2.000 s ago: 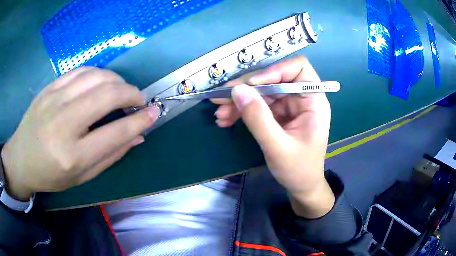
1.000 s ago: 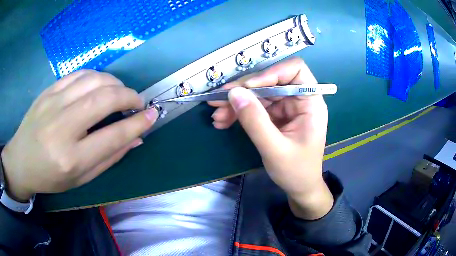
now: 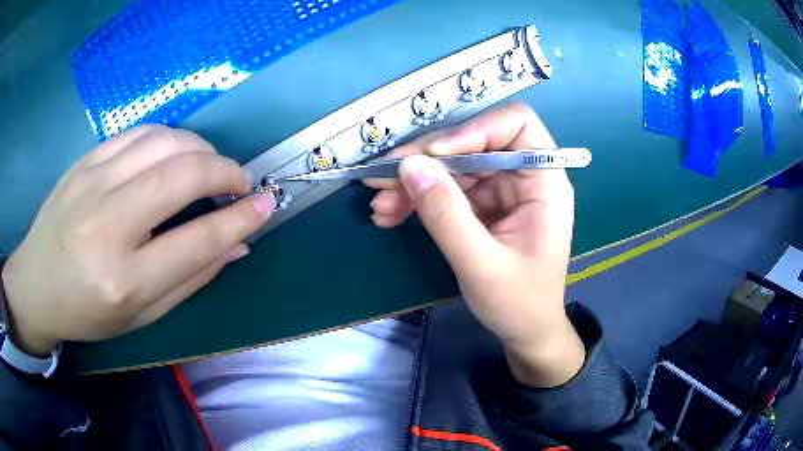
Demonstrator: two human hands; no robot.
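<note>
A long pale grey strip part lies slantwise on the green table, with a row of several round components with orange-yellow centres. My right hand holds silver tweezers between thumb and fingers. The tweezer tip is at the round component nearest my left hand. My left hand grips the strip's left end between thumb and fingers and hides that end. The fingertip touches or nearly touches the same component. Whether the tip holds a small piece cannot be seen.
A large blue sheet with rows of pale dots lies behind the strip at upper left. Several blue sheets lie at the right on the green table. The curved front edge is close to my body. A box and a metal frame stand at lower right.
The tweezers and my right hand have shifted slightly left. The strip has moved very slightly left and down at its row of components. Both hands keep their holds.
</note>
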